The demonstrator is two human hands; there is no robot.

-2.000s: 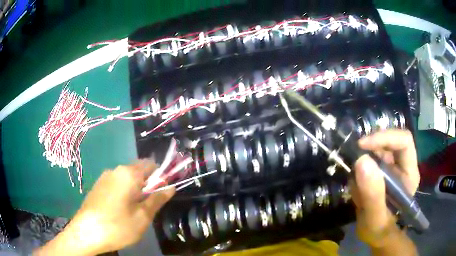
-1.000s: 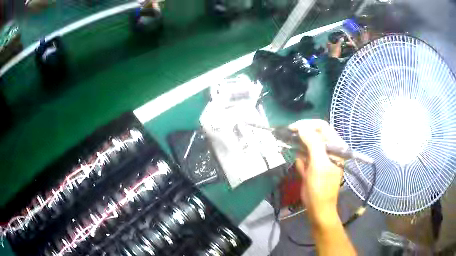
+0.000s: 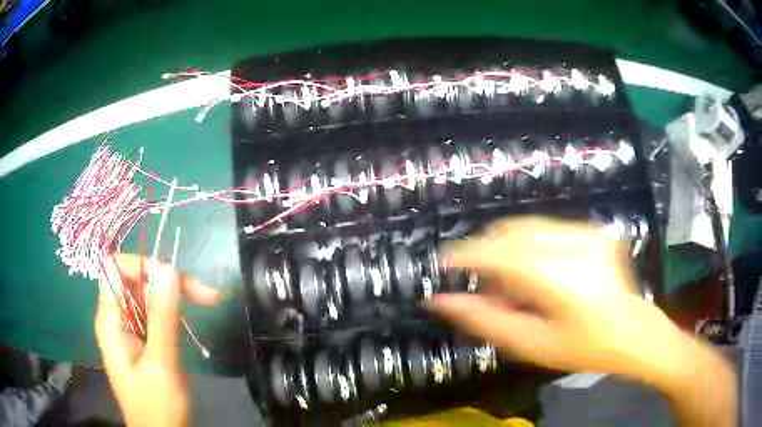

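The black tray (image 3: pixel 434 214) holds rows of round black-and-silver components (image 3: pixel 376 271). Red and white lead wires (image 3: pixel 384 179) lie along the two far rows; no wires show on the two near rows. My left hand (image 3: pixel 150 334) is left of the tray, holding several loose lead wires (image 3: pixel 160 233) between the fingers, at the near side of the wire bundle (image 3: pixel 99 208). My right hand (image 3: pixel 551 292) is over the third row, fingers apart and slightly blurred, without the soldering iron. Whether its fingertips touch a component cannot be told.
The white-grey feeder box (image 3: pixel 700 183) stands right of the tray, with a black cord (image 3: pixel 725 267) running down beside it. A white strip (image 3: pixel 125 117) edges the green work surface (image 3: pixel 209 238). Something yellow (image 3: pixel 468 417) shows at the near edge.
The view has swung back from the feeder and fan to the tray. My right hand no longer holds the iron and is over the third row. My left hand is back in view, at the wire bundle.
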